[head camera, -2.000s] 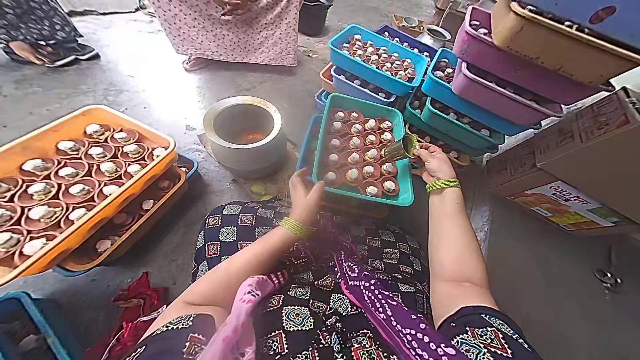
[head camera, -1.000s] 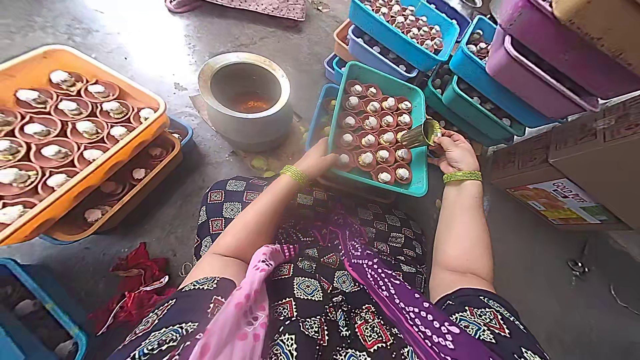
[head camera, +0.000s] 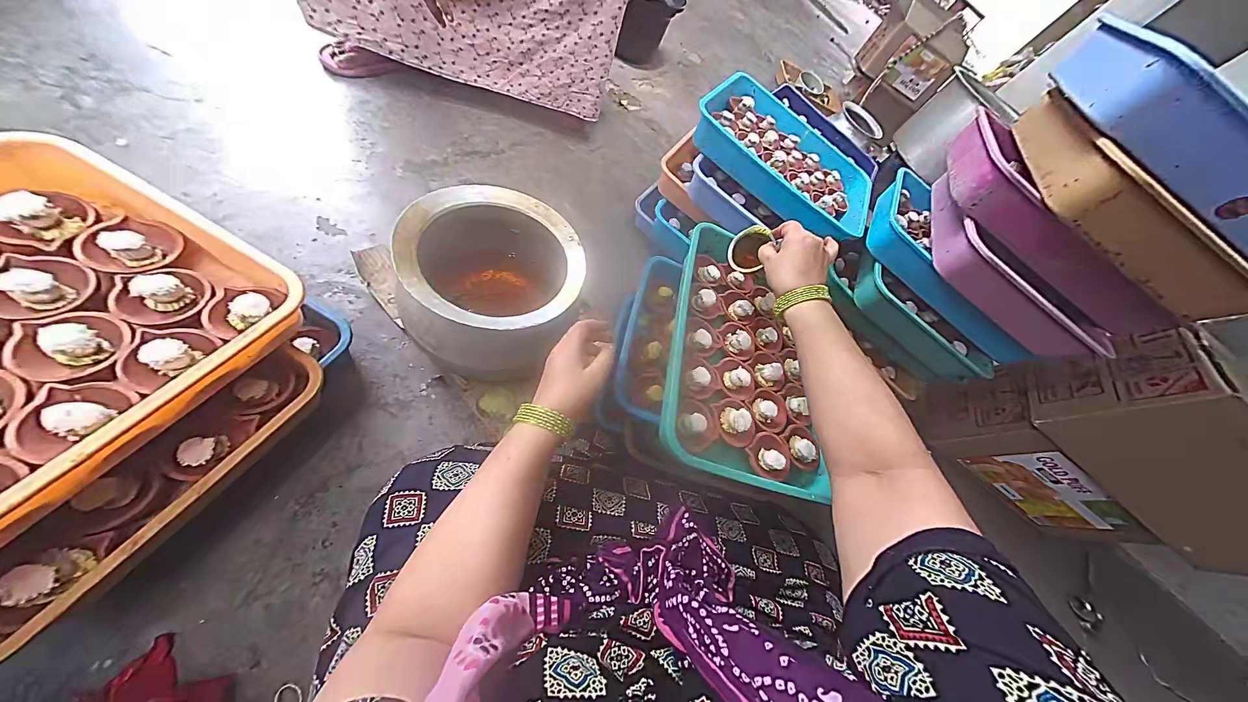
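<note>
My right hand (head camera: 798, 257) grips a small metal cup (head camera: 749, 250) over the far end of a teal plastic tray (head camera: 675, 375). That tray holds rows of small clay cups (head camera: 735, 376), each with a white-topped piece inside. Left of the tray, my left hand (head camera: 577, 369) hovers near its side and beside a wide metal pot (head camera: 487, 336); no object shows in it, and its fingers are partly blurred. Brown-orange liquid (head camera: 502, 283) lies in the pot. The contents of the metal cup are hard to make out.
Orange trays (head camera: 234, 278) of filled clay cups are stacked at left. Blue trays (head camera: 717, 93) and purple trays (head camera: 1033, 292) stand at right, beside cardboard boxes (head camera: 1150, 439). A person in a patterned garment (head camera: 517, 49) is at the top, near a dark bucket (head camera: 643, 29). Red cloth (head camera: 156, 678) lies lower left.
My right hand has moved with the metal cup from the teal tray's right side to its far end. My left hand has come away from the tray's left side.
</note>
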